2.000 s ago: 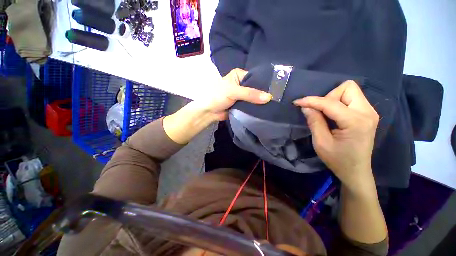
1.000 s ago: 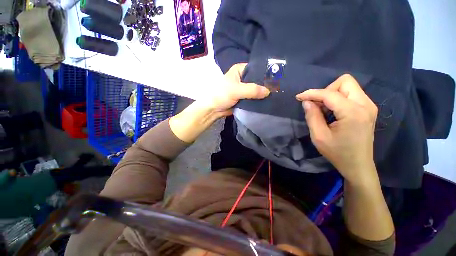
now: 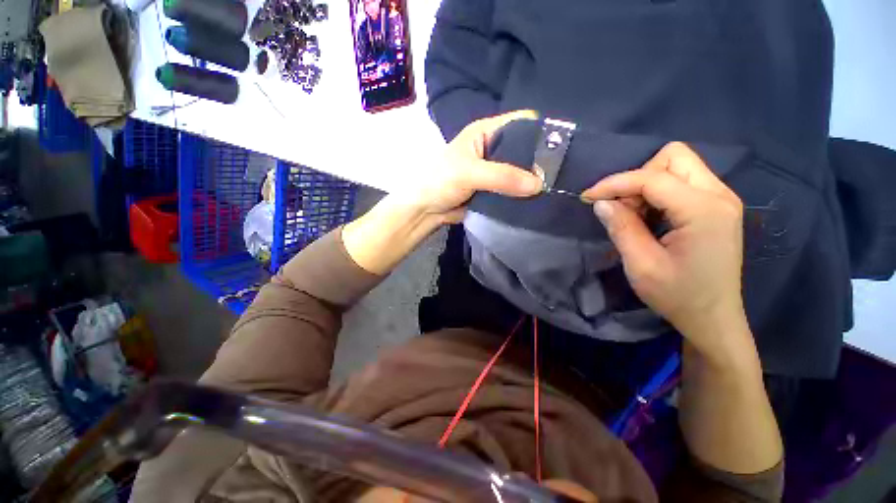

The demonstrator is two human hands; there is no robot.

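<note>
A dark jacket point(image 3: 648, 74) lies over the white table's edge and my lap, its grey lining point(image 3: 535, 260) showing below the folded edge. A shiny metal clasp point(image 3: 555, 152) lies flat on the dark cloth. My left hand point(image 3: 467, 177) pinches the jacket edge, thumb on top at the clasp's lower end, other fingers partly hidden by cloth. My right hand point(image 3: 678, 231) pinches a thin needle point(image 3: 567, 194) between thumb and forefinger, right of the clasp; its tip reaches the clasp's lower end. Fine thread loops lie right of my right hand.
The white table point(image 3: 334, 142) holds a lit phone point(image 3: 383, 54), a pile of loose clasps point(image 3: 292, 44), dark thread spools point(image 3: 201, 83) and folded khaki cloth point(image 3: 88, 64). Blue baskets point(image 3: 231, 211) and a red container point(image 3: 157, 228) stand below left. A dark tube crosses the lower foreground.
The view has shifted slightly. The cloth edge and clasp are tilted differently in my left hand, with its fingers now showing above the edge. The needle now shows clearly between my right fingertips and the clasp.
</note>
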